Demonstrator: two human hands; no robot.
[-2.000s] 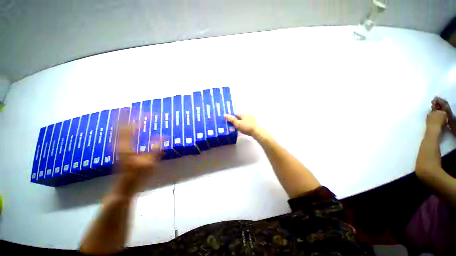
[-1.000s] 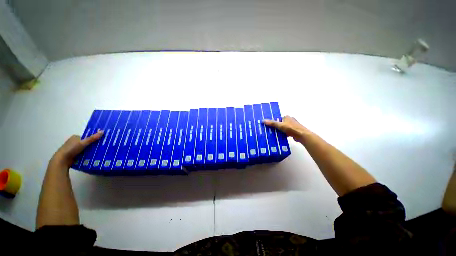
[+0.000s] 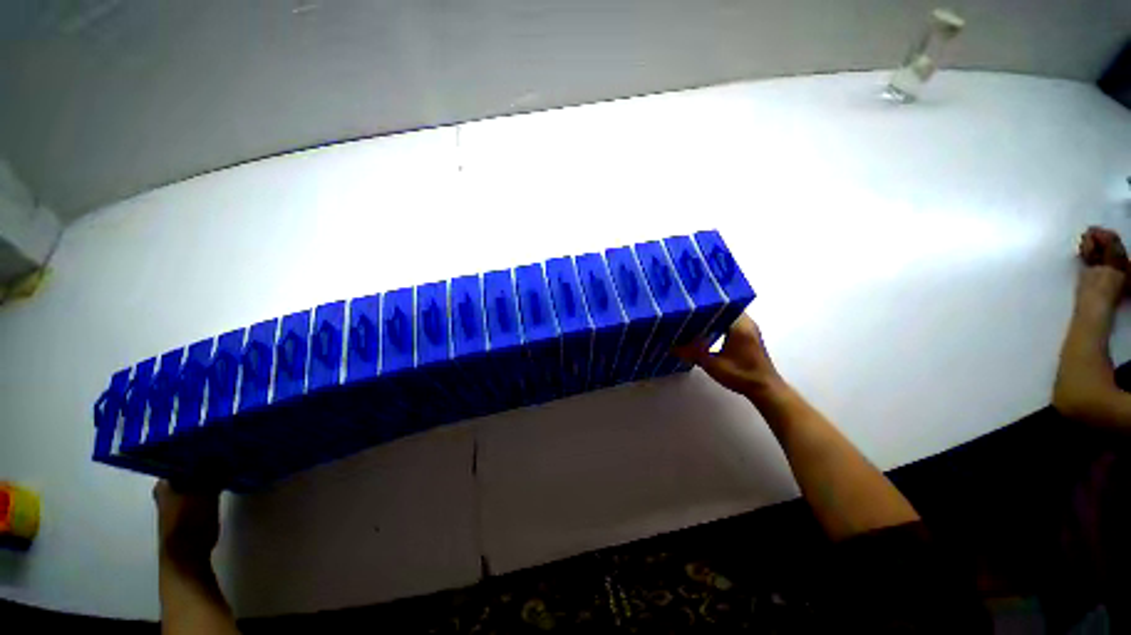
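Observation:
The row of blue retail boxes (image 3: 416, 335) is tilted up, with its ends with dark slot-like marks on top and the darker blue sides facing me. It runs from lower left to upper right over the white table. My left hand (image 3: 190, 515) is under the left end, its fingers mostly hidden by the boxes. My right hand (image 3: 740, 360) grips the right end from below and the near side. The row is pressed together between both hands. Whether its underside touches the table cannot be told.
The white table (image 3: 868, 248) meets a pale wall at the back. A small clear bottle (image 3: 919, 62) stands near the wall at the right. An orange and yellow roll (image 3: 17, 512) lies at the left edge. Another person's hands and forearm (image 3: 1091, 316) are at the far right.
Both hands first came to the ends of the row. The row has since been tipped up, so different faces show. My hands have moved from its top to its lower, near side.

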